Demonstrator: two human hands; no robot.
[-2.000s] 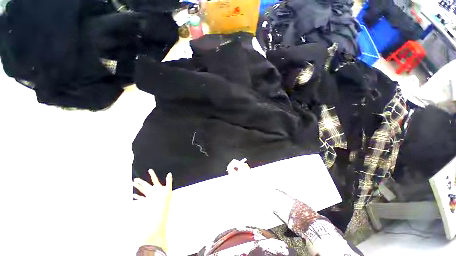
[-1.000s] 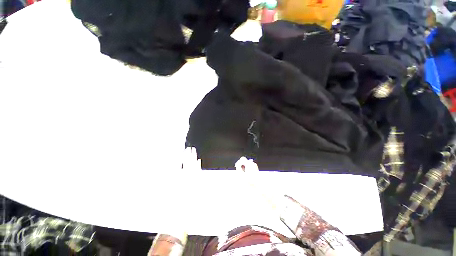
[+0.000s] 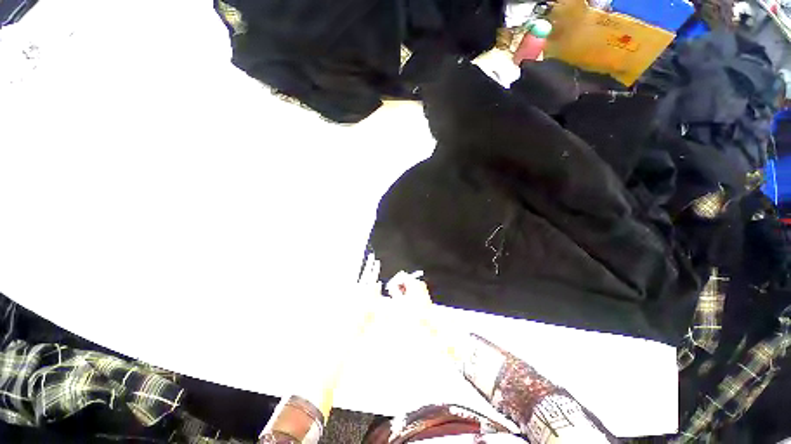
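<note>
A large black garment [image 3: 538, 234] lies in folds on the white table [image 3: 217, 217], its lower edge running along the table's front strip. A pale loose thread [image 3: 494, 247] lies on it. My left hand [image 3: 370, 279] is at the garment's lower left corner, its fingers over the cloth edge. My right hand [image 3: 408, 288] is close beside it on the lower edge, fingers bent. Both hands are washed out by glare against the white table, so whether either holds anything cannot be told.
Another black garment heap [image 3: 338, 61] lies at the back. A cardboard box [image 3: 607, 39] and a pink bottle with a green cap [image 3: 532, 42] stand behind. Dark cloth [image 3: 720, 87] is piled at right. Plaid cloth [image 3: 95, 381] hangs below the table's front left edge.
The view has shifted, so the garment appears farther right. My left hand, earlier spread flat at the garment's left edge, is now closer to my right hand. The garment's folds look much the same.
</note>
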